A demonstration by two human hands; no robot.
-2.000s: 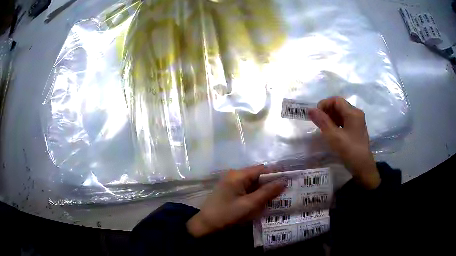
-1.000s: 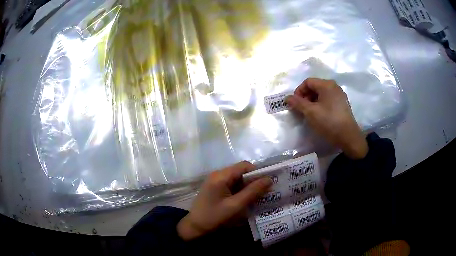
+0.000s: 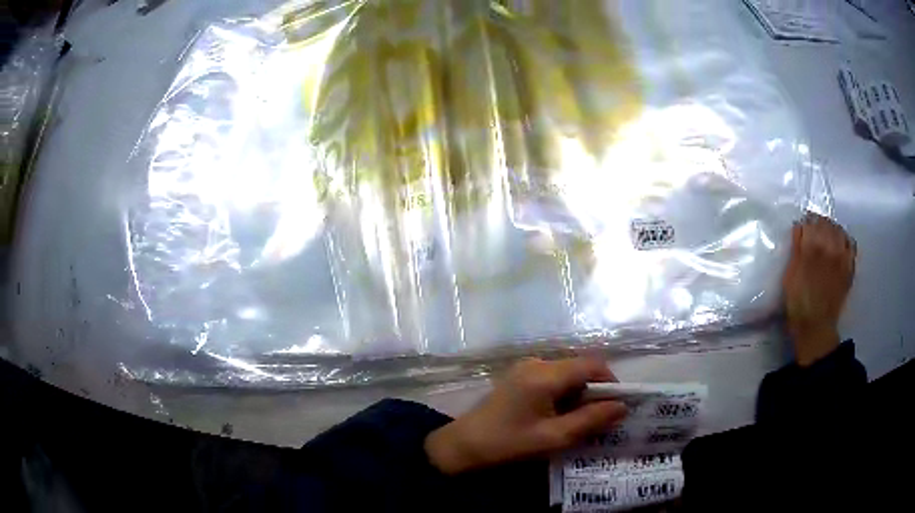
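A stack of large clear polybags (image 3: 271, 301) lies flat before me, with glare and yellow-green print showing through. A small white barcode sticker (image 3: 653, 234) lies on the top bag, right of the middle. My left hand (image 3: 547, 411) holds a barcode label sheet (image 3: 627, 466) by its upper left part at the table's near edge; its fingers cover some labels. My right hand (image 3: 823, 276) is at the stack's right edge, its fingers closed on the edge of the bag film, where a small flap stands up. The fingertips are partly hidden.
Label strips (image 3: 878, 108) lie on the white table (image 3: 70, 301) at the far right. A printed paper sheet (image 3: 793, 18) lies at the top right. Crinkled clear plastic (image 3: 20, 100) is at the left edge.
My right hand has let go of the sticker, now on the bag, and moved right to the bag's edge. My left hand and the label sheet sit lower and farther right in view.
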